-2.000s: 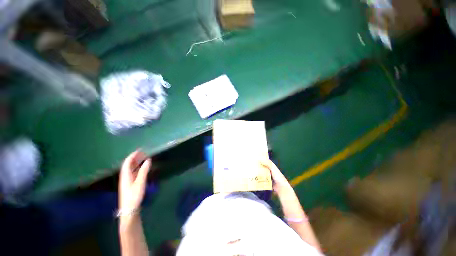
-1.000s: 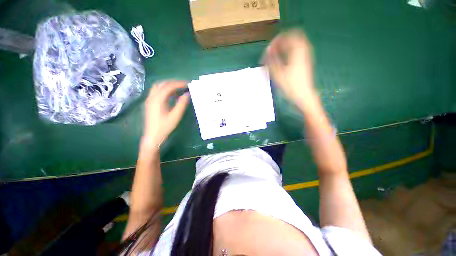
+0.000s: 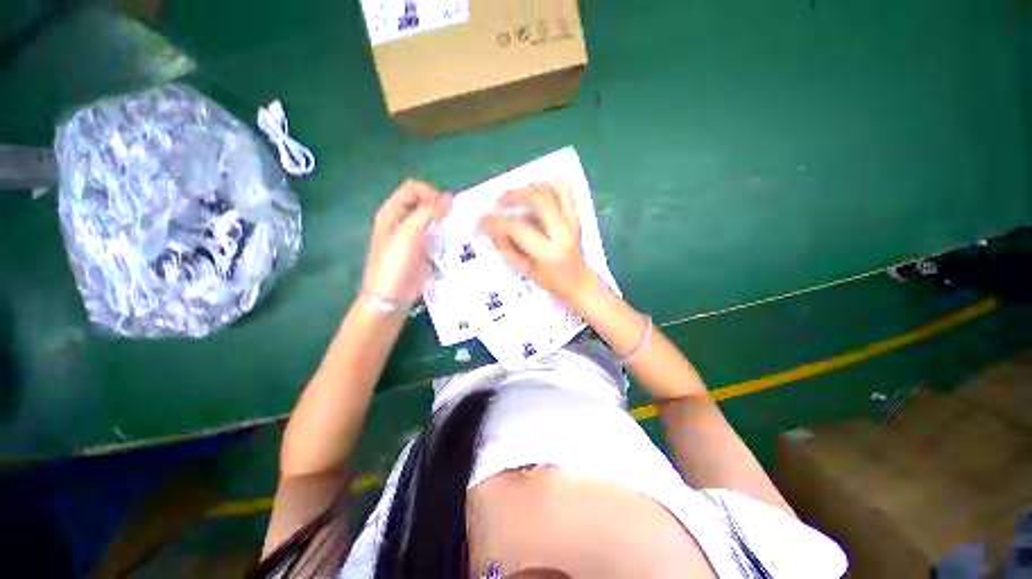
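White label sheets (image 3: 493, 303) with small dark code blocks lie askew at the bench's near edge, against my body. My left hand (image 3: 404, 238) is over their left part, fingers bent together at a sheet's upper left. My right hand (image 3: 541, 240) is over their middle, fingers curled and blurred. A whitish piece seems to be between the hands, but I cannot tell which fingers hold it. A brown product carton (image 3: 487, 70) stands just beyond the sheets, with a white product label (image 3: 421, 16) on its top left.
A clear plastic bag of white cables (image 3: 175, 215) lies at the left on the green bench (image 3: 724, 147). A coiled white cable (image 3: 285, 138) lies beside it. A grey metal bar (image 3: 25, 166) is at the far left. Brown cartons (image 3: 905, 475) are on the floor at lower right.
Both hands have moved in over the sheets, the right one leftward and down from beside the carton. The sheets are now turned and spread. More of the carton shows, with a label on it.
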